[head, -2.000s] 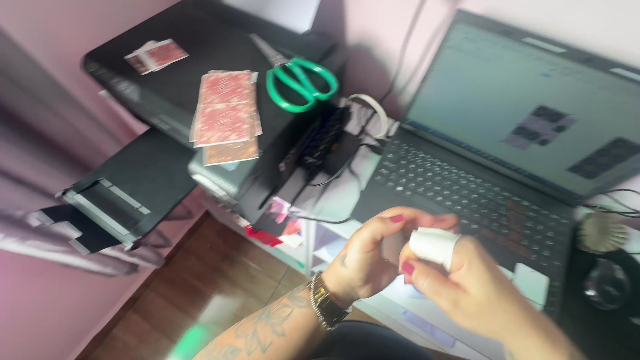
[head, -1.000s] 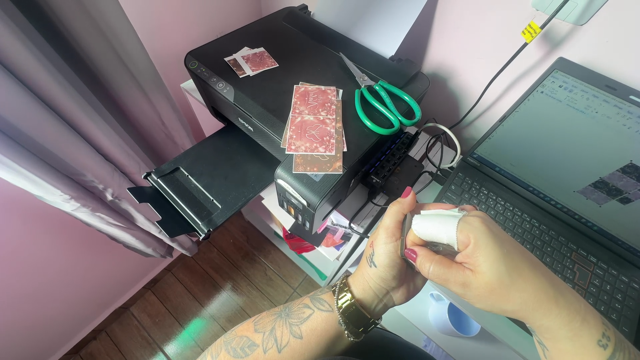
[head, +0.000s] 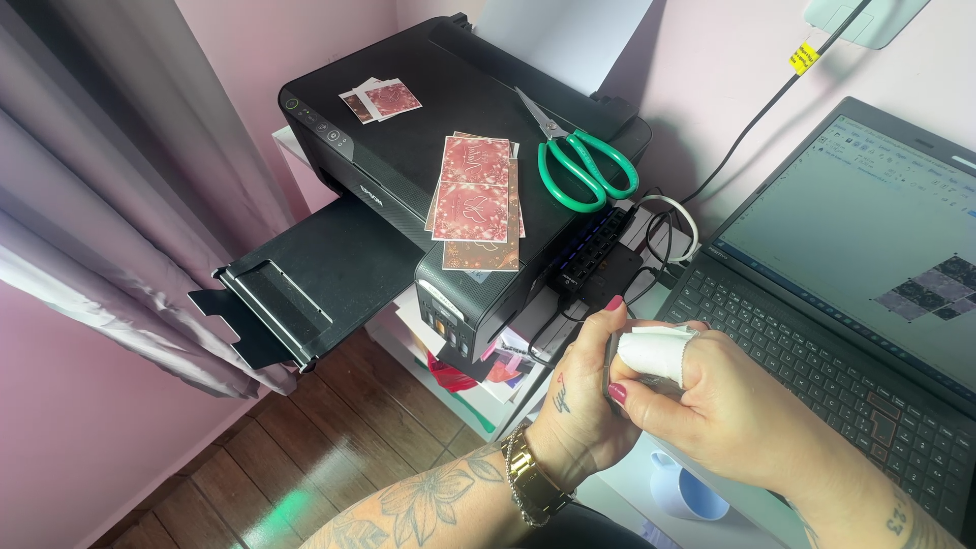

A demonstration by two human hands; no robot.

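Note:
My left hand, with a gold watch at the wrist, is closed around a thin dark-edged object that is mostly hidden. My right hand presses against it from the other side, a white wrap around one finger. What the object is, I cannot tell. Beyond the hands, a stack of red and brown printed cards lies on the black printer. Green-handled scissors rest beside that stack, blades closed. Farther back on the lid is a smaller pile of printed cards.
An open laptop stands at the right. A light blue mug is below my right hand. Black and white cables and a USB hub sit beside the printer, whose output tray extends left towards a grey curtain.
The view has shifted, bringing more of the printer into sight and the laptop farther right. Both hands stay together around the object.

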